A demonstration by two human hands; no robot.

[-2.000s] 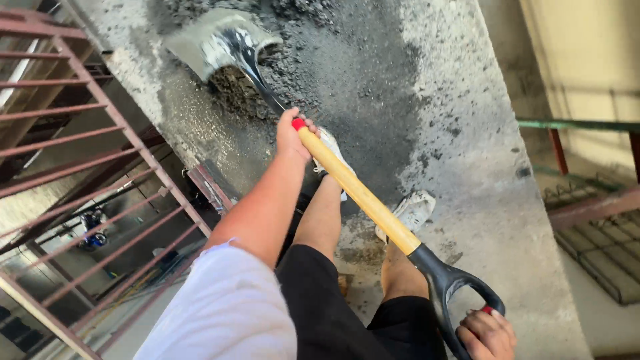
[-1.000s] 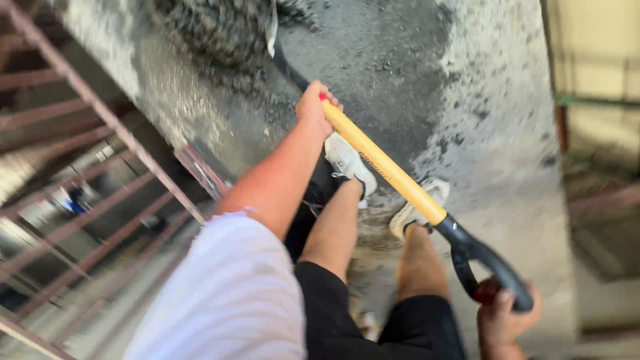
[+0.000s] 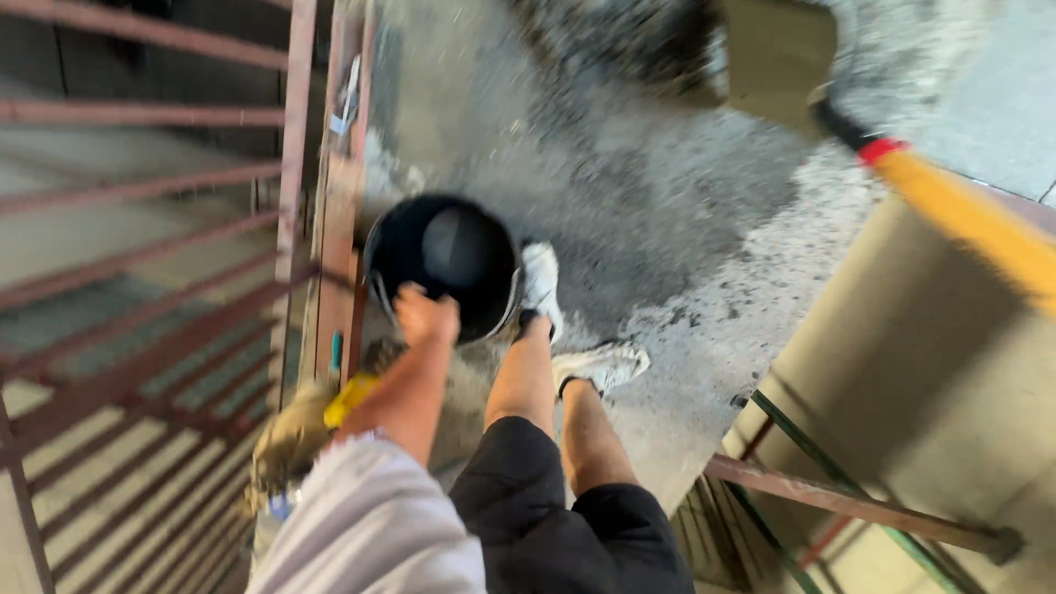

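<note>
My left hand point(image 3: 426, 315) is at the near rim of a black bucket point(image 3: 443, 262), which stands beside my left shoe; blur hides whether its fingers hold the rim or handle. The bucket shows a dark inside with a lighter round patch. At the upper right is a shovel with a yellow shaft point(image 3: 965, 214), a red collar and a black socket. Its blade point(image 3: 780, 62) lies at the edge of a heap of dark wet mortar or concrete mix point(image 3: 635, 41). The shaft runs out of the right edge, and my right hand is out of view.
Red metal railings point(image 3: 286, 165) rise along the left side. Near them lie a tan bag point(image 3: 289, 441) and a yellow object point(image 3: 351, 399). My white shoes point(image 3: 606, 367) stand on the stained concrete floor point(image 3: 676, 247). A green and red metal frame point(image 3: 825, 483) is beyond the slab's right edge.
My left hand has let go of the shovel shaft and moved to the bucket, which the earlier frames do not show. The shovel now lies farther right. The view has shifted strongly.
</note>
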